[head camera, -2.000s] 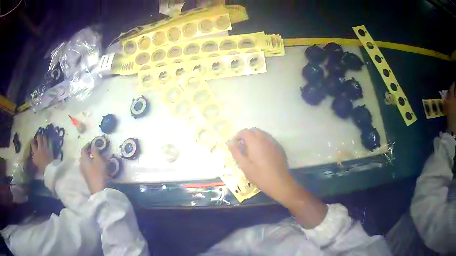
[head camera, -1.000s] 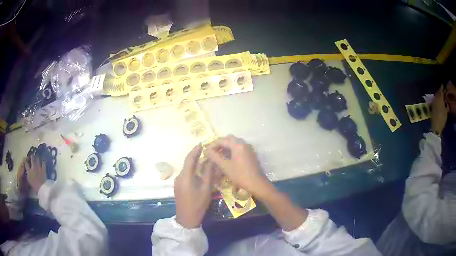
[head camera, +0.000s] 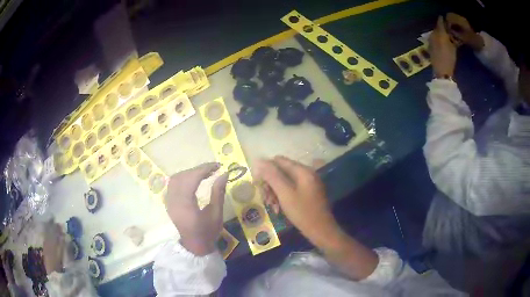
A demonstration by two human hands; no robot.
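A yellow die-cut strip [head camera: 221,129] with a row of round shapes lies slanted in front of me, its near end past the mat edge. My left hand [head camera: 196,204] is over its left side and pinches a thin adhesive ring [head camera: 236,173] between thumb and forefinger, above the strip. My right hand [head camera: 296,194] is at the strip's right side, fingers curled and blurred; whether it holds anything cannot be told. A second yellow strip [head camera: 141,166] runs under my left hand, partly hidden.
Black housings [head camera: 271,75] stand grouped at the mat's far right. Stacked sticker sheets [head camera: 125,119] lie far left. Ringed housings [head camera: 99,245] and a neighbour's hand [head camera: 55,246] are at left. A waste strip [head camera: 340,53] lies beyond the mat. Another person's hands [head camera: 444,43] hold a strip at right.
The view has turned right. My hands have moved apart from their close position over the strip, and a ring now shows in my left fingers. The two slanted strips now lie separated.
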